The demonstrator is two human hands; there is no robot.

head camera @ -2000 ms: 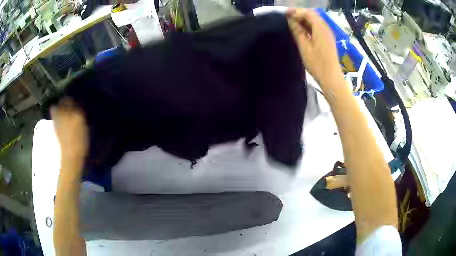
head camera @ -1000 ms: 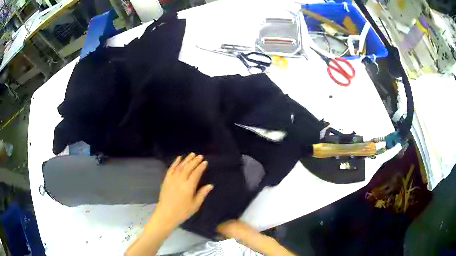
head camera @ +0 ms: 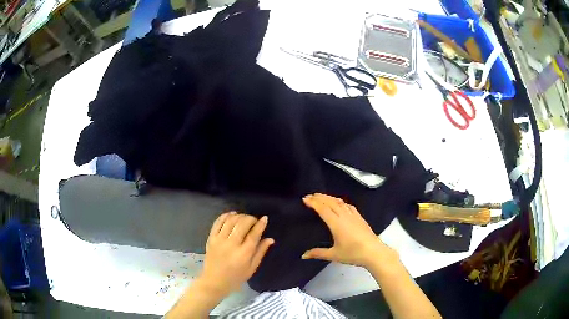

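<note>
A large black garment piece (head camera: 249,131) with raw edges lies over the table and over the right part of a grey padded board (head camera: 143,212). My left hand (head camera: 237,249) rests palm down at the garment's edge over the board, fingers slightly spread, gripping nothing visible. My right hand (head camera: 343,230) lies flat on the cloth to its right, thumb apart from the fingers. A steam iron (head camera: 454,215) with a wooden handle stands at the right, beside the cloth's edge; neither hand touches it.
Black-handled shears (head camera: 355,78), a metal tray (head camera: 388,50), a yellow-orange piece (head camera: 387,86) and red-handled scissors (head camera: 459,110) lie at the back right. A blue bin (head camera: 499,68) holds tools. A black hose (head camera: 535,143) hangs at the right. A blue bar (head camera: 112,167) shows under the cloth.
The garment, held up in the air two seconds ago, now lies spread on the table and board. My right hand has moved from the garment's near edge up onto the cloth.
</note>
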